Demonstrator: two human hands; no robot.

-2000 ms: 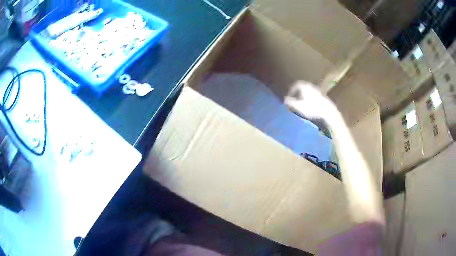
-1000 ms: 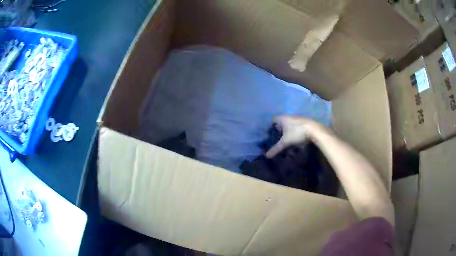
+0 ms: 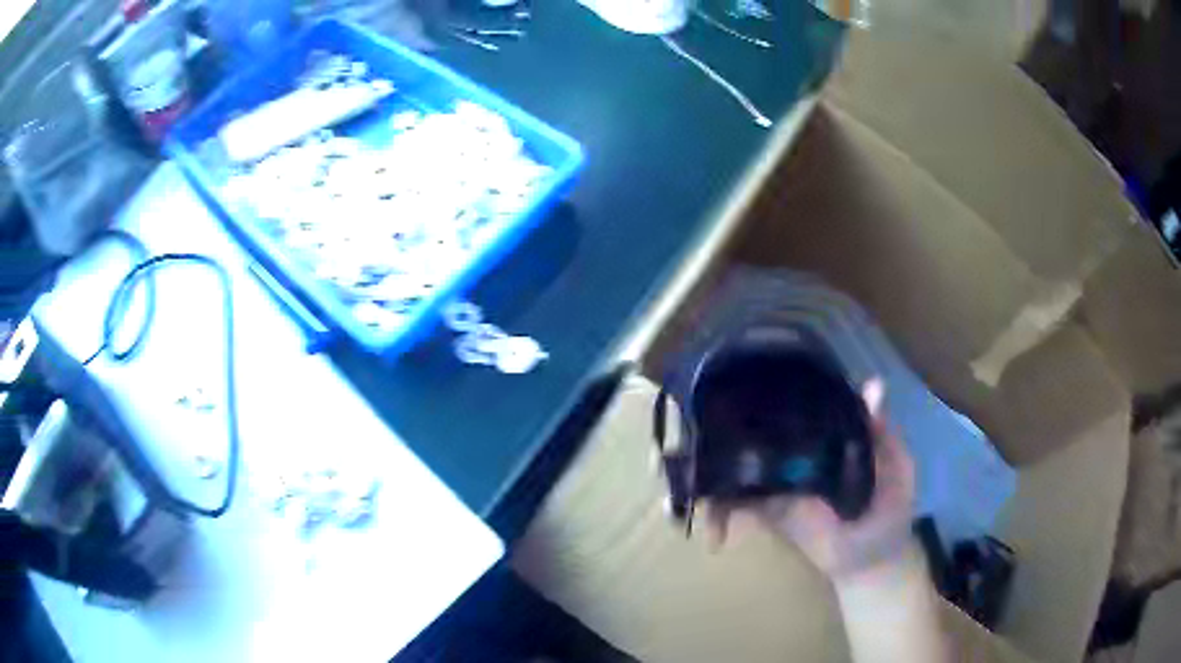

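Observation:
My right hand (image 3: 848, 518) holds a black rounded housing (image 3: 777, 421) above the near side of the open cardboard box (image 3: 699, 557). The housing's hollow side faces me, with dark parts inside that are blurred. A thin dark wire or edge shows at its left side. My fingers are around its lower and right edge. My left hand is not in view. Inside the box lie a pale blue-grey sheet (image 3: 952, 434) and several black parts (image 3: 978, 576) at the lower right.
A blue bin (image 3: 570, 162) of white clips stands on the dark green bench (image 3: 648, 207). Loose white clips (image 3: 499, 350) lie beside it. A white board (image 3: 389, 570) with small clips and a black cord (image 3: 233, 389) is at left. A dark device (image 3: 91, 557) stands at the lower left.
My right hand has come up out of the box with the black housing in it. The view has turned left, showing more of the bench and blue bin.

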